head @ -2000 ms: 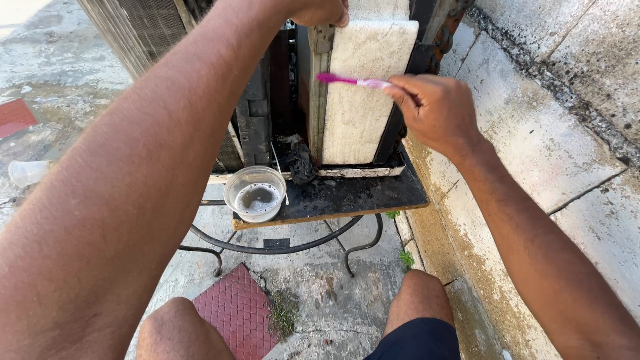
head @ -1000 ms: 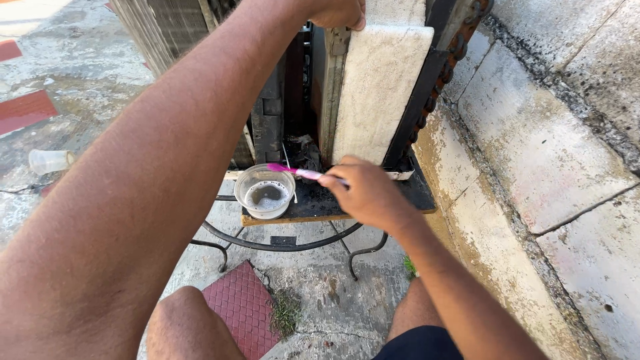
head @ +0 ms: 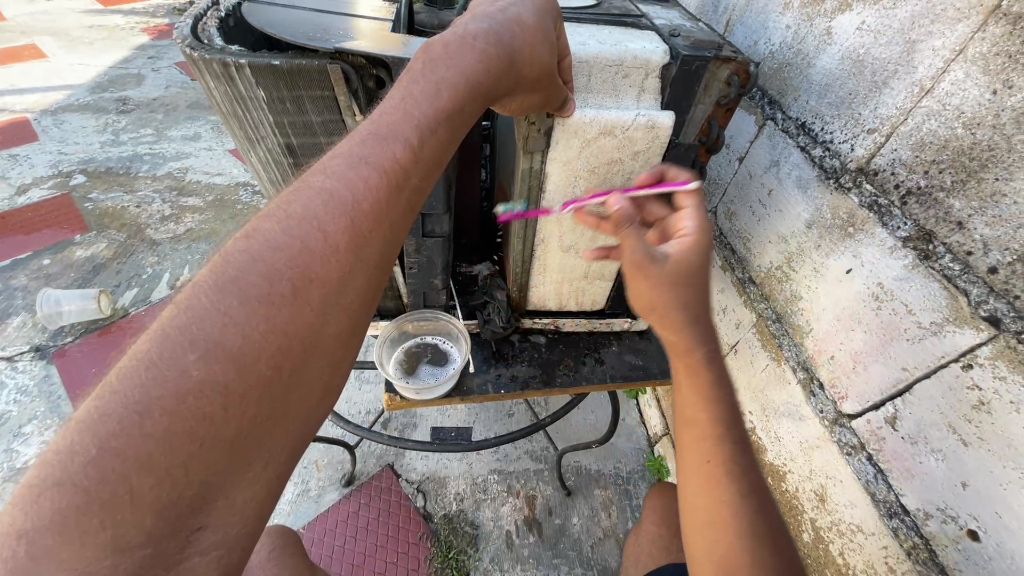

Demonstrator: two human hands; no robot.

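My right hand point(head: 660, 232) holds a pink and white toothbrush point(head: 596, 198), its bristles up and pointing left, in front of a pale foam panel point(head: 588, 264) on an opened air-conditioner unit. My left hand point(head: 524, 64) touches the upper left edge of that panel with its fingertips; whether it grips anything is unclear. Left of the panel is a dark gap with a metal strip point(head: 524, 232) at its side. Below stands a clear plastic tub point(head: 422, 364) of foamy, greyish liquid, with a cotton swab point(head: 470, 360) beside it and a crumpled black rag point(head: 494, 310) behind.
The unit rests on a black board point(head: 560, 364) over a table with curved metal legs point(head: 588, 440). Its finned coil point(head: 296, 116) is at the left. A block wall point(head: 848, 256) rises close on the right. A plastic cup point(head: 74, 307) lies on the concrete floor.
My right hand has moved the toothbrush from over the tub up to the front of the foam panel. My left hand stays near the panel's top edge. The view takes in more of the unit's top.
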